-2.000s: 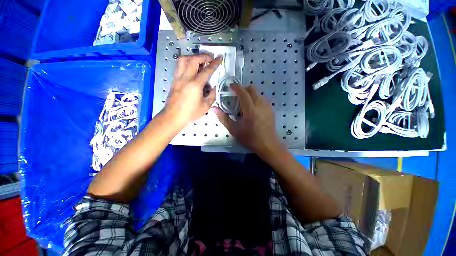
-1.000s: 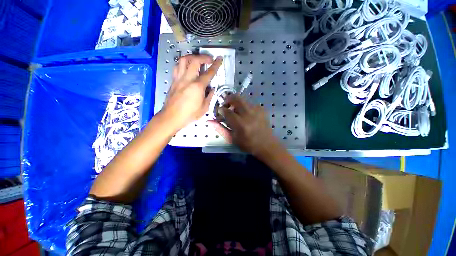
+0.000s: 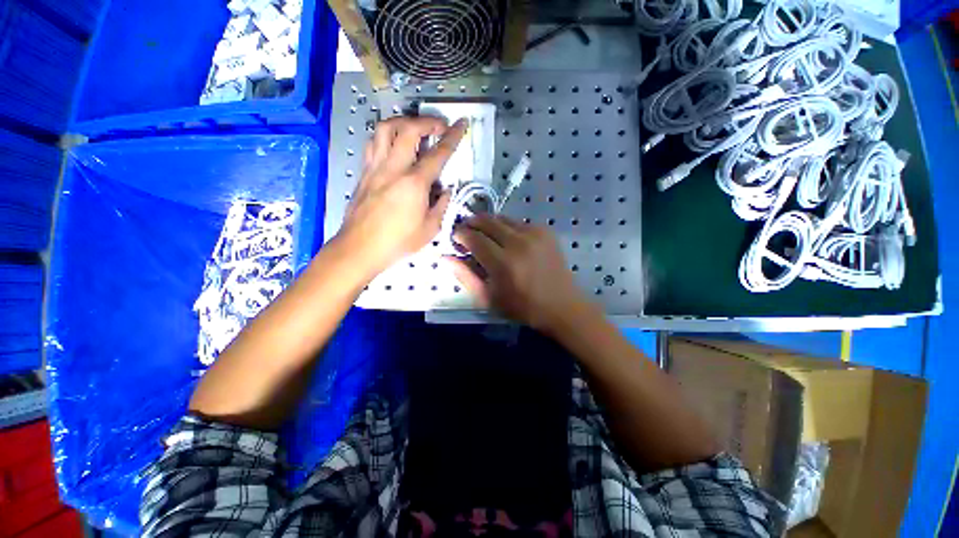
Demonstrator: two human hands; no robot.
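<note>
A white marking fixture (image 3: 483, 147) lies on the perforated metal plate (image 3: 568, 231). My left hand (image 3: 394, 194) lies over its left side, with the index fingertip pressed on its top; any plug under the finger is hidden. A coiled white cable (image 3: 475, 193) lies just below the fixture, beside my left thumb. My right hand (image 3: 515, 268) holds the coil's lower right side, its fingertips partly hidden. One cable plug (image 3: 521, 166) sticks out to the upper right, free of both hands.
A round fan grille (image 3: 436, 37) stands at the back between tan posts. Coiled cables (image 3: 804, 126) pile on the green mat (image 3: 689, 268) at right. A lined blue bin (image 3: 126, 273) with cables and a smaller blue bin (image 3: 137, 63) with white pieces stand left. An open cardboard box (image 3: 726, 389) is low right.
My right hand has moved slightly down and the coil has shifted down from the fixture. The free plug now shows at the upper right. My left hand has stayed in place.
</note>
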